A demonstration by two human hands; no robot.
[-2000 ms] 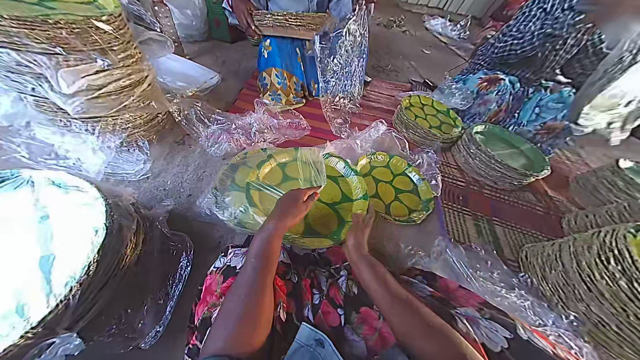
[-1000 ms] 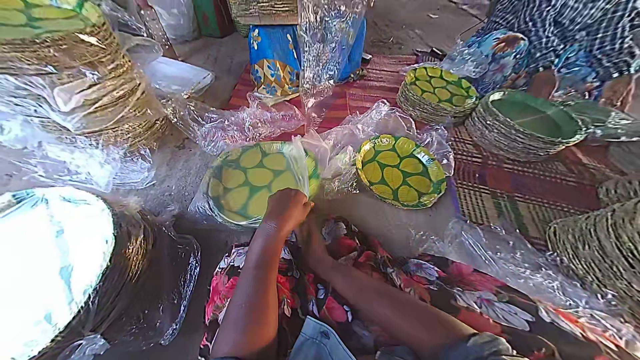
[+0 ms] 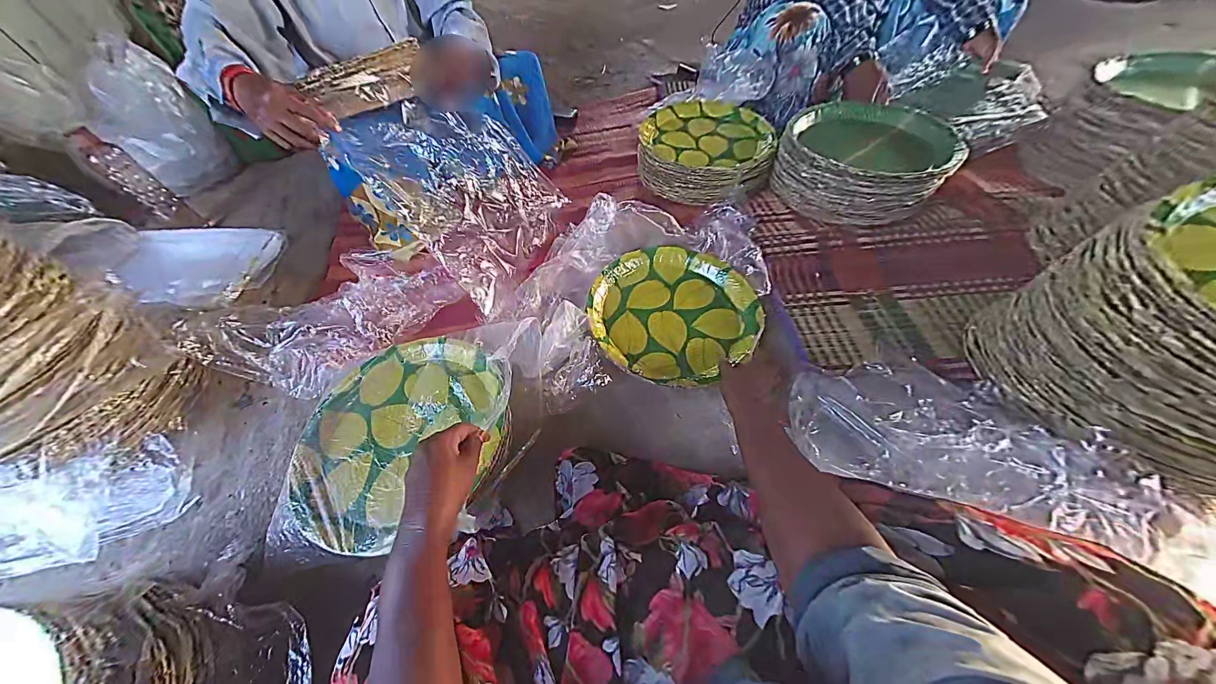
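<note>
A stack of round plates with a yellow leaf pattern on green, inside a clear plastic bag [image 3: 380, 446], lies at the lower left. My left hand [image 3: 451, 465] is closed on the edge of this bag at the stack's right side. Right of centre, another leaf-patterned plate [image 3: 674, 318] is tilted, and my right hand [image 3: 763, 375] grips its lower right rim. Whether more plates lie under it is hidden. Crumpled clear plastic [image 3: 570, 285] lies behind and between the two.
Stacks of leaf-patterned plates [image 3: 708, 142] and green plates [image 3: 869, 152] stand on a red woven mat [image 3: 836, 271]. Tall plate stacks rise at the left [image 3: 85, 351] and right [image 3: 1092, 323]. Two people sit opposite, one holding a plate stack [image 3: 366, 81]. Loose plastic film [image 3: 950, 456] lies at the right.
My hands, close together one second ago, have moved apart. My right hand has gone right to the other leaf-patterned plate and taken hold of it. The view has shifted.
</note>
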